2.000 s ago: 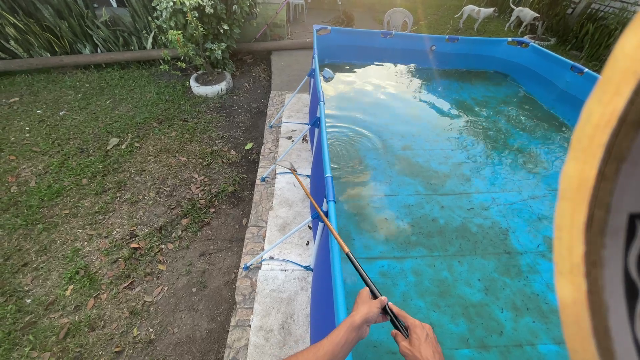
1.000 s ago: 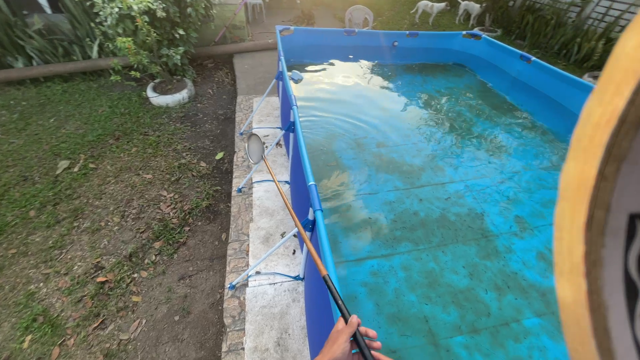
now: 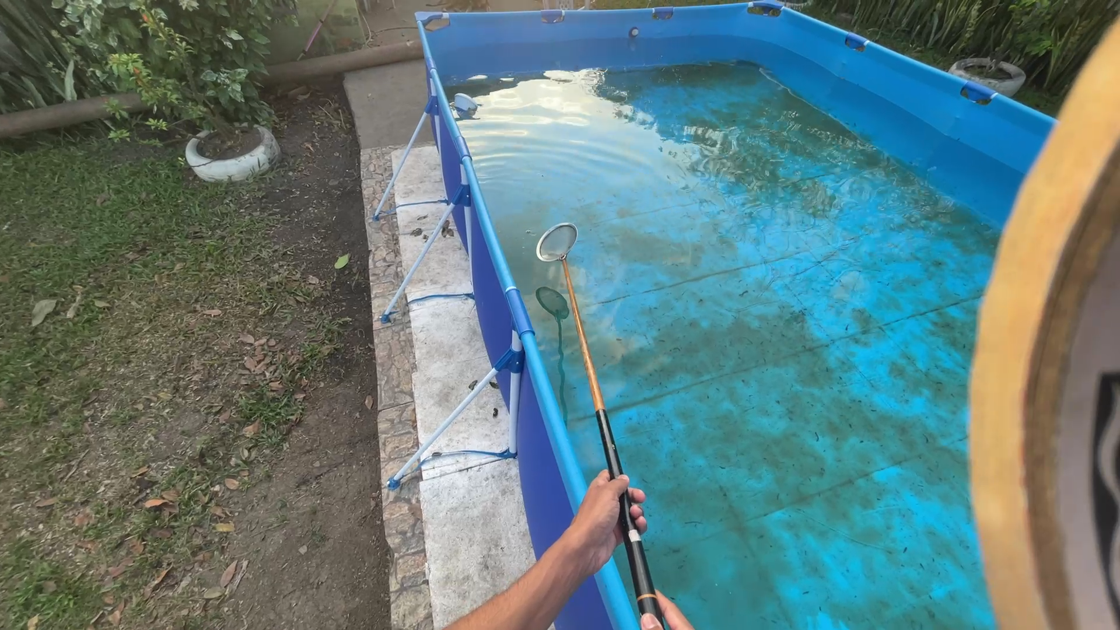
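My left hand (image 3: 605,516) is closed around the black grip of a long-handled skimmer net (image 3: 588,354), just inside the near rail of a blue frame pool (image 3: 553,411). Lower down, at the bottom edge of the view, my right hand (image 3: 667,614) holds the butt end of the same handle; only its fingers show. The orange-brown shaft runs forward to a small round mesh head (image 3: 557,242), held above the water. A dark reflection or shadow of the net lies on the water (image 3: 787,394) beside it. Dark sediment covers parts of the pool floor.
White diagonal braces (image 3: 451,424) stand outside the pool on a pale paved strip (image 3: 464,525). Left of it are soil and grass, with a white-painted planter (image 3: 234,157) holding a shrub. A pale floating object (image 3: 465,103) sits by the far left rail. A blurred yellow-rimmed round object (image 3: 1024,332) blocks the right side.
The net head has moved right, from outside the pool wall to over the water. The right hand, out of sight one second ago, shows again at the handle's end.
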